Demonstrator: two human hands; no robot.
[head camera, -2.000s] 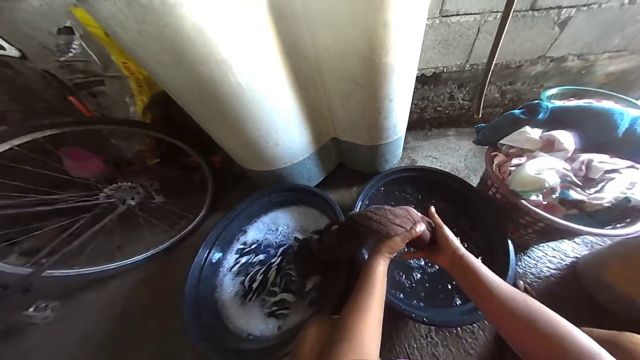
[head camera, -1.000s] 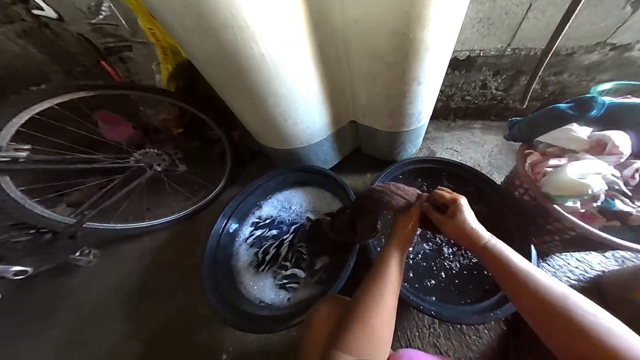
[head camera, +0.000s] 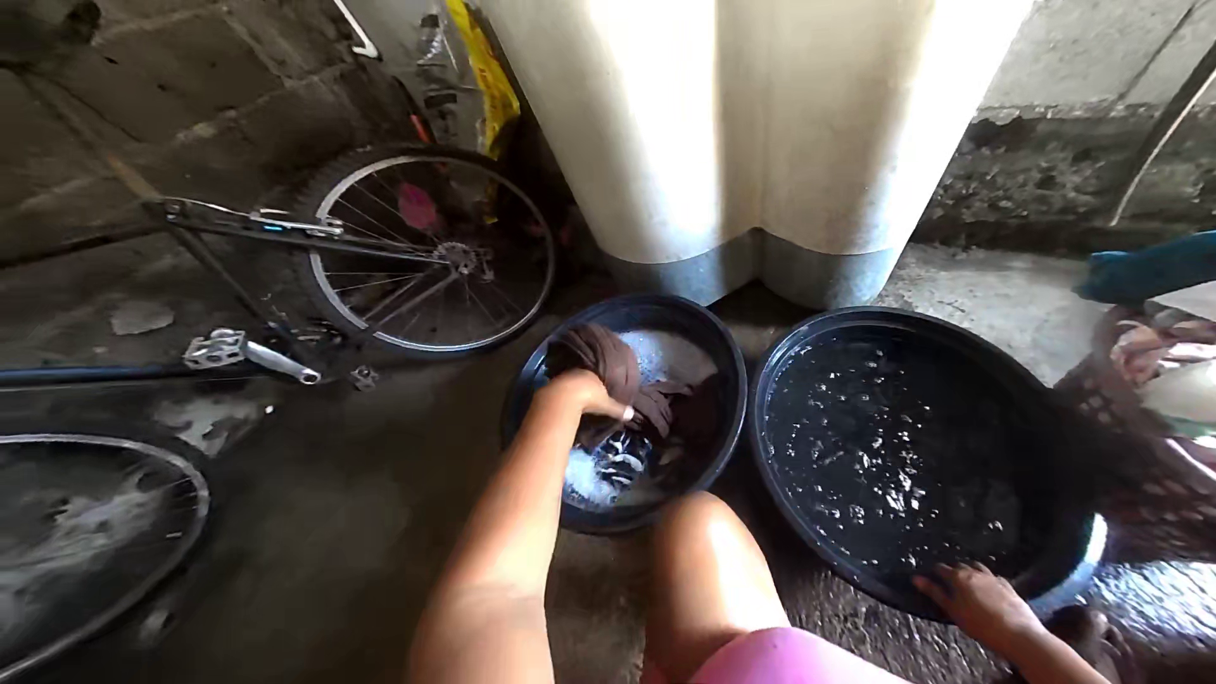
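Observation:
My left hand grips a dark brown wet cloth inside the left black basin. Suds and a dark cloth with white patterning show beneath it. On the near rim of the larger right black basin rests my right hand, its fingers over the edge and nothing seen in them. Dark water with scattered bubbles fills that basin.
A bicycle wheel and frame stand at the left, with another wheel rim nearer. Behind the basins are pale column-like forms with grey bases. A basket of laundry stands at the right, near a block wall.
Both hands held the brown cloth over the basins before. Now my left hand has it down in the left basin, and my right hand has let go and moved to the right basin's near rim.

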